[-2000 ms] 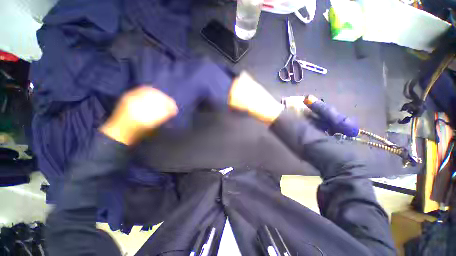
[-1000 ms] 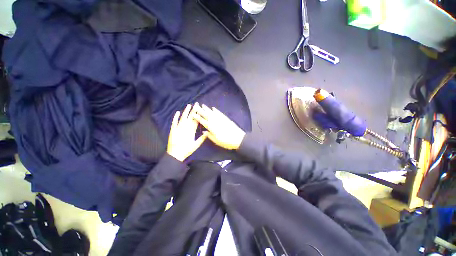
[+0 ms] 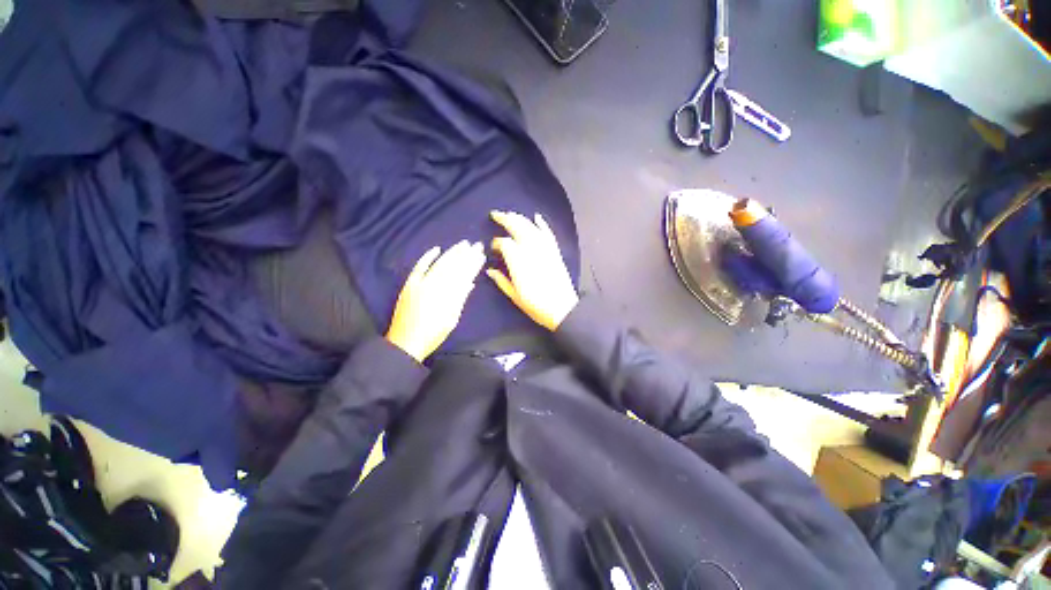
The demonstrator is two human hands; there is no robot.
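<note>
A navy garment piece (image 3: pixel 403 173) lies on the dark table cover (image 3: pixel 628 138) in front of me, its right edge rounded and its surface wrinkled. My left hand (image 3: pixel 438 300) rests on its near part, fingers pointing up and right. My right hand (image 3: pixel 534 267) lies on the cloth near the rounded right edge. The hands are slightly apart, with a short dark slit or gap in the cloth between them. Both lie on the cloth; I cannot tell whether the fingers pinch it. The rest of the cloth runs into a navy heap (image 3: pixel 104 219) at left.
A steam iron (image 3: pixel 709 254) lies right of the cloth, its hose (image 3: pixel 882 334) running right. Shears (image 3: pixel 717 98) and a small white cutter (image 3: pixel 761 118) lie beyond it. A phone (image 3: pixel 565 25) is at the far edge. A green-white packet (image 3: pixel 851 29) is far right.
The hands came down from lifting the blurred cloth to lying on it. Since one second ago they have moved apart, the right hand going right. The view has shifted slightly.
</note>
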